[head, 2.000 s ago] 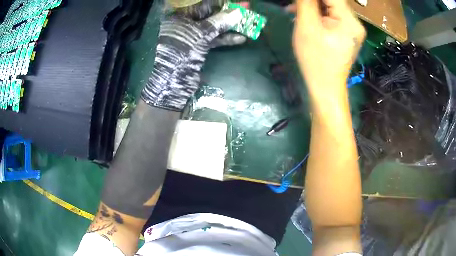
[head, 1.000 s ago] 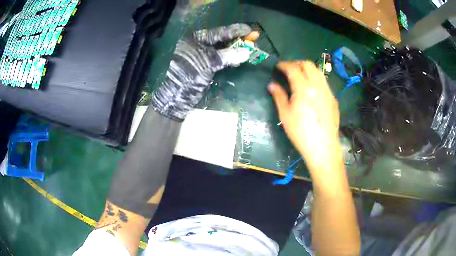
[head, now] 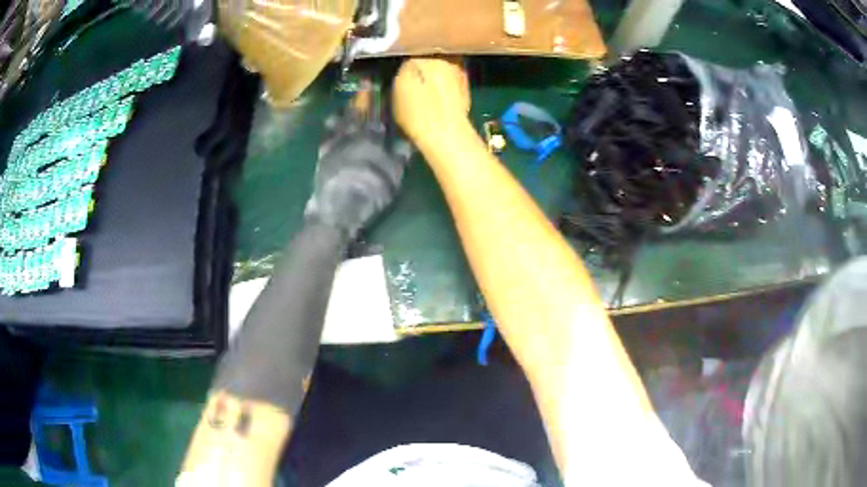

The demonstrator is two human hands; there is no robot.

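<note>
My left hand [head: 359,176], in a striped knit glove that looks grey with motion blur, is at the upper middle, in front of the tan cover [head: 285,43]. My bare right hand [head: 433,95] is just right of it, near the front edge of the wooden board [head: 456,33]. Its fingers are curled in and mostly hidden. Blur and the hands hide whether a circuit board or cord is between them. Rows of green circuit boards [head: 57,176] lie at the left.
Black sheets [head: 152,209] are stacked under the board rows. A black cord bundle [head: 637,143] in a clear bag [head: 751,143] is at right. A blue wrist strap [head: 532,131] lies left of it. A white sheet [head: 363,300] is at the front edge. Grey clothing [head: 818,380] shows lower right.
The view has shifted, bringing the tan cover and more of the wooden board in. My hands have come close together. The green board seen earlier in my left hand no longer shows clearly.
</note>
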